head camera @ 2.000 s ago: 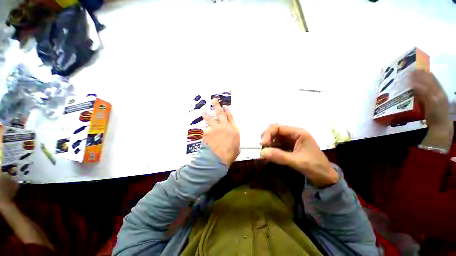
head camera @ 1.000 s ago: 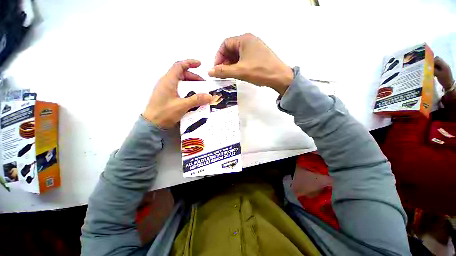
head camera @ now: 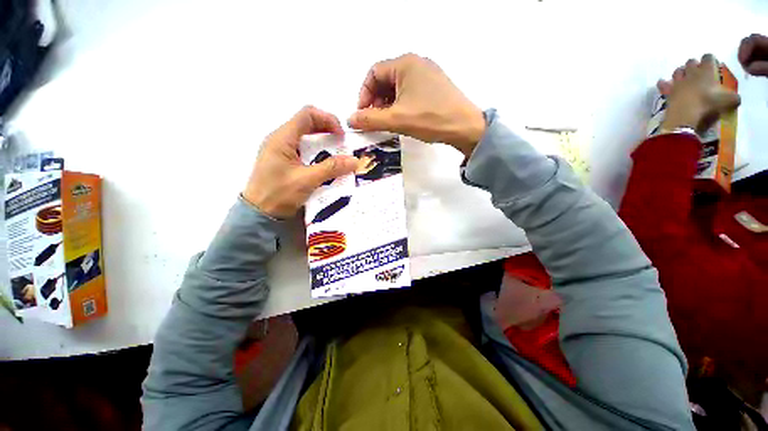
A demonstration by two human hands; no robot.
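Note:
A printed carton (head camera: 362,223) lies in front of me, its white text panel up and its near end at the table's front edge. My left hand (head camera: 295,164) holds the carton's far left corner, thumb on the printed face and fingers at the far end. My right hand (head camera: 413,101) is above the far end with thumb and index finger pinched close together. Whether a small piece is between those fingertips cannot be told. The fingertips of both hands are close to each other at the carton's top edge.
Another carton (head camera: 55,244) stands at the left. At the right a neighbour's hand (head camera: 697,97) rests on a carton (head camera: 717,156). A thin dark strip (head camera: 551,129) and a pale yellowish patch (head camera: 576,156) lie right of my right forearm. A black bag (head camera: 21,55) is at the far left.
Both hands have moved from the front edge to the carton's far end; my left hand now grips its corner. The neighbour's hand has shifted onto the top of the right carton.

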